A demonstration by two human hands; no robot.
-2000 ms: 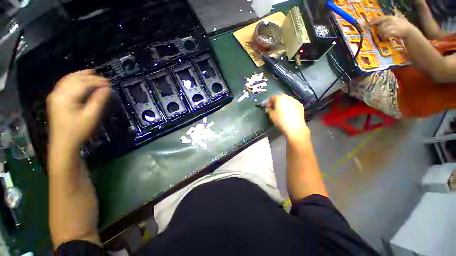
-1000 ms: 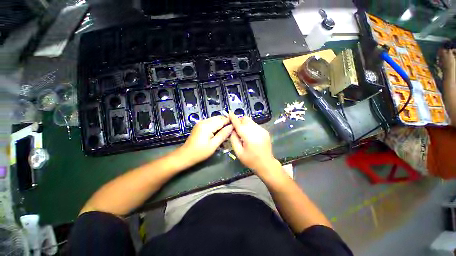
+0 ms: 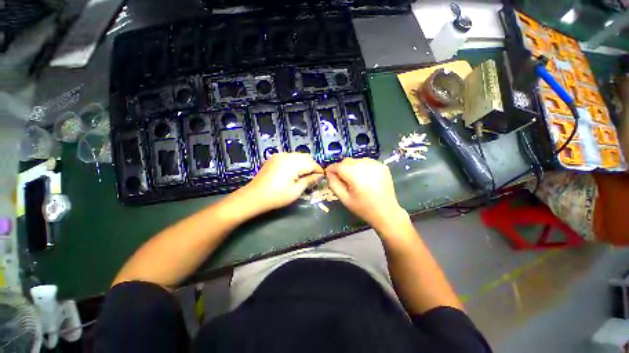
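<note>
My left hand (image 3: 284, 180) and my right hand (image 3: 362, 187) meet fingertip to fingertip at the near edge of the black tray (image 3: 251, 176). Something small and dark shows between the fingertips, too small to name. A pile of small pale parts (image 3: 321, 198) lies on the green mat just below my hands, partly hidden by them. The tray has rows of rectangular pockets holding black housings (image 3: 266, 127) with round marks. A second pile of pale parts (image 3: 412, 149) lies to the right of my right hand.
A black screwdriver-like tool (image 3: 461, 153) lies right of the second pile. Behind it are a round reddish container (image 3: 443, 88), a beige metal box (image 3: 483, 96), a blue-handled iron (image 3: 556, 83) and a white bottle (image 3: 450, 38). An orange parts tray (image 3: 592, 131) is far right; clear cups (image 3: 69, 129) stand left.
Since two seconds ago my hands have come together from either side of the mat. Over the last second they stay joined, with slightly shifted fingers, and the view has moved a little.
</note>
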